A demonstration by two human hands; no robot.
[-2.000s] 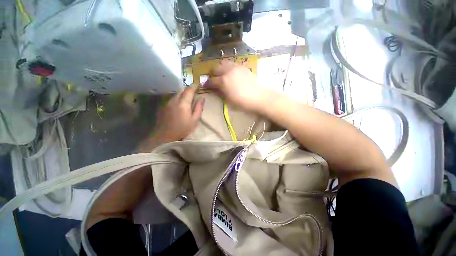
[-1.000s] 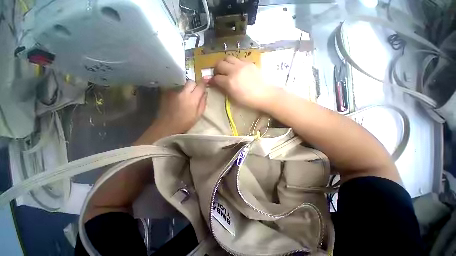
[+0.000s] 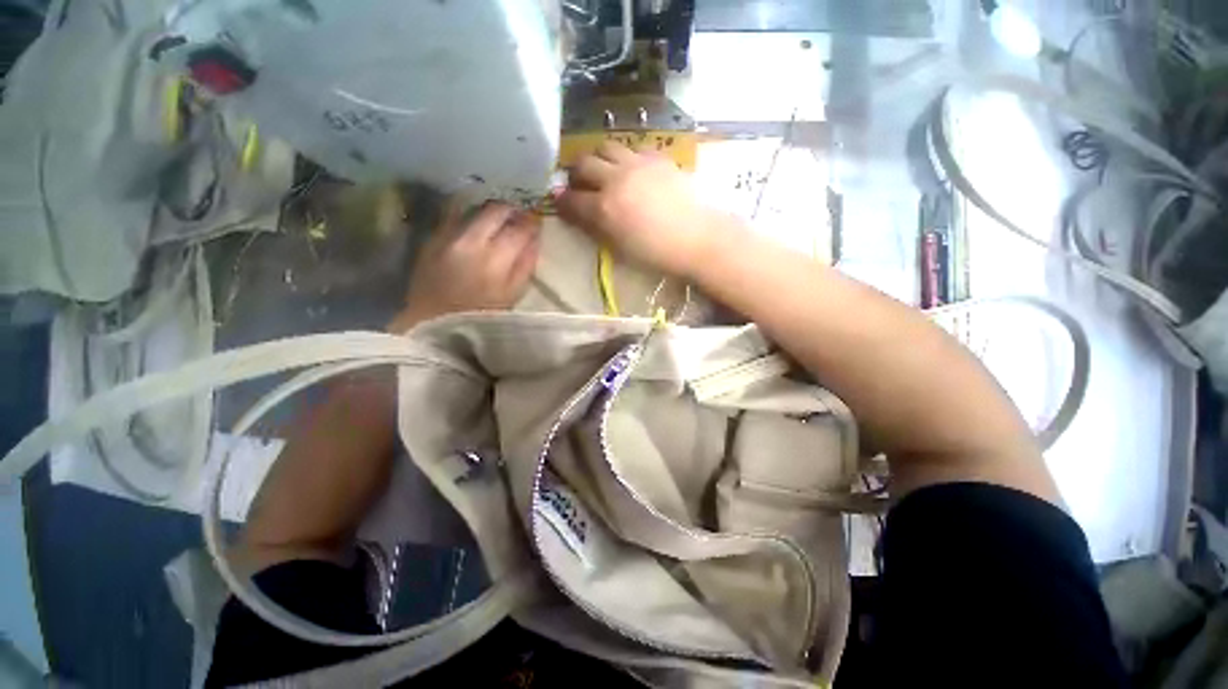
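A beige bag body [image 3: 673, 458] lies open toward me, with a zipper [image 3: 613, 464] curving inside it and a small white brand label [image 3: 560, 522]. Its upper part, with a yellow seam binding [image 3: 606, 283], reaches up to the yellow-orange clamp [image 3: 660, 146]. My right hand [image 3: 633, 202] presses with bent fingers on the fabric at the clamp's lower edge. My left hand [image 3: 478, 259] is at the fabric's left edge, beside the machine head; its fingertips are partly hidden and its hold is unclear. A shoulder strap [image 3: 222, 366] loops out to the left.
The bulky white machine head [image 3: 391, 88] with a red button [image 3: 221, 71] fills the upper left. Beige bags [image 3: 108, 175] hang at the left. A red-handled tool [image 3: 931, 267] and beige straps [image 3: 1064, 316] lie on the white table [image 3: 1124, 444] at the right.
The view has shifted, so the machine head appears further right. The bag opening appears slightly higher and further left. Both hands stay near the clamp, my left now lower beside the machine head.
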